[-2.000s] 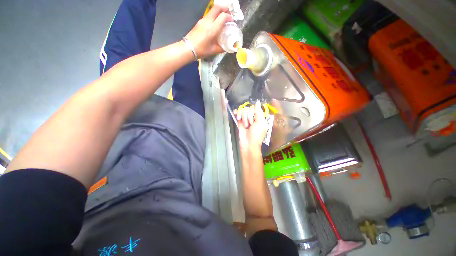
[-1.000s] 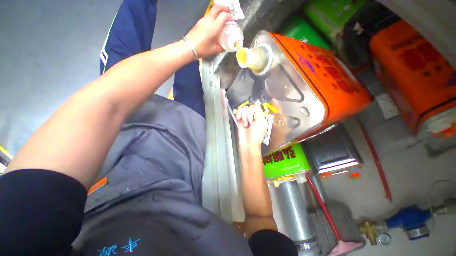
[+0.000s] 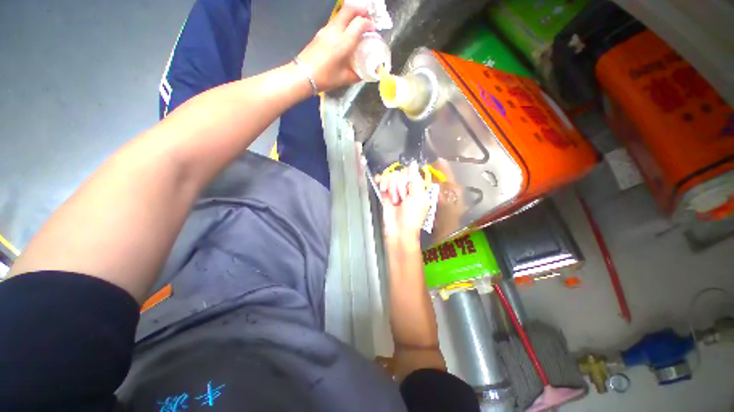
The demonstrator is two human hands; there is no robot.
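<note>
My left hand [image 3: 334, 55] is shut on a small translucent squeeze bottle [image 3: 371, 58] and holds it tilted, with crumpled white paper [image 3: 377, 14] beside the hand. The bottle's mouth is at the lip of the pale can spout [image 3: 406, 92], where yellowish liquid shows. The spout stands on the silver top of a large orange adhesive can [image 3: 527, 121], which is tilted towards the bottle. My right hand [image 3: 406, 195] is shut on the can's yellow handle [image 3: 435, 174]. A white printed piece [image 3: 431, 211] shows beside this hand. The fingers partly hide the handle.
Another orange can [image 3: 672, 113] and green cans [image 3: 535, 24] stand at the upper right. A green-labelled can [image 3: 463, 261], a silver can [image 3: 538, 241], a metal pipe [image 3: 475, 338], a grey mop [image 3: 523, 354] and a blue valve fitting [image 3: 660, 352] are below. A pale ledge [image 3: 346, 241] runs beside my apron.
</note>
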